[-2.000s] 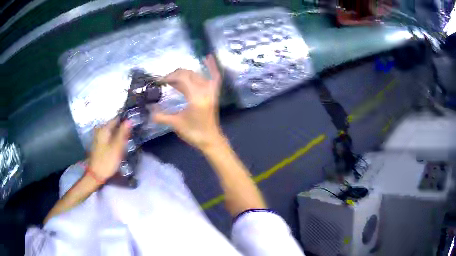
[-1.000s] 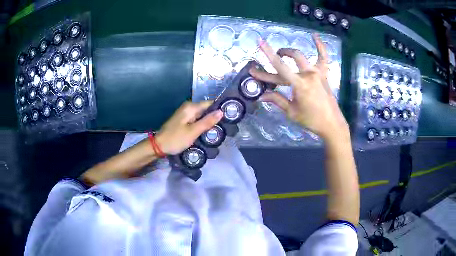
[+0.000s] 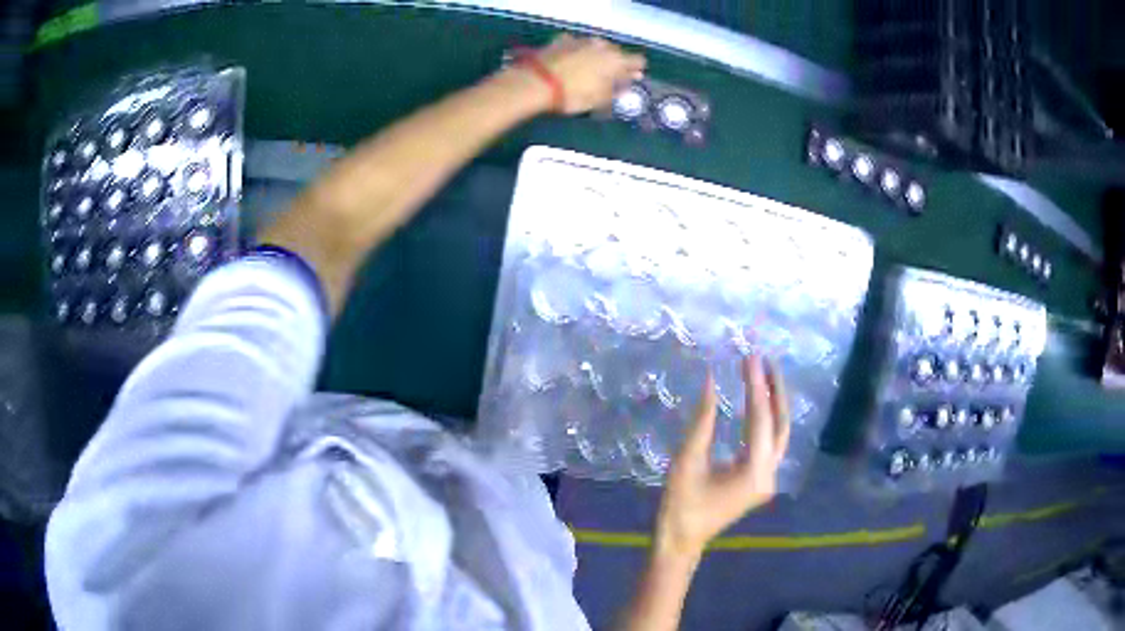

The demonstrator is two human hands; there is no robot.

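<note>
My left hand [image 3: 585, 74] reaches to the far side of the green belt, over one end of a black four-place holder [image 3: 675, 113]. Two silver-centred rounds of the holder show to the right of the fingers; the rest is hidden under the hand. My right hand [image 3: 730, 462] is over the near edge of the clear blister tray [image 3: 518, 290], fingers apart and empty. The tray's pockets show as pale circles, and I see no black rounds in them.
Filled trays stand at the left [image 3: 158, 228] and right [image 3: 956, 370]. Filled holders lie on the belt at the right [image 3: 873, 173] and farther right [image 3: 1024, 254]. A dark ribbed stack [image 3: 944, 74] stands beyond. Black cables and pale boxes are at the lower right.
My left hand has moved from in front of my body to the far side of the belt with the four-round holder. My right hand has come away from the holder and moved nearer to me.
</note>
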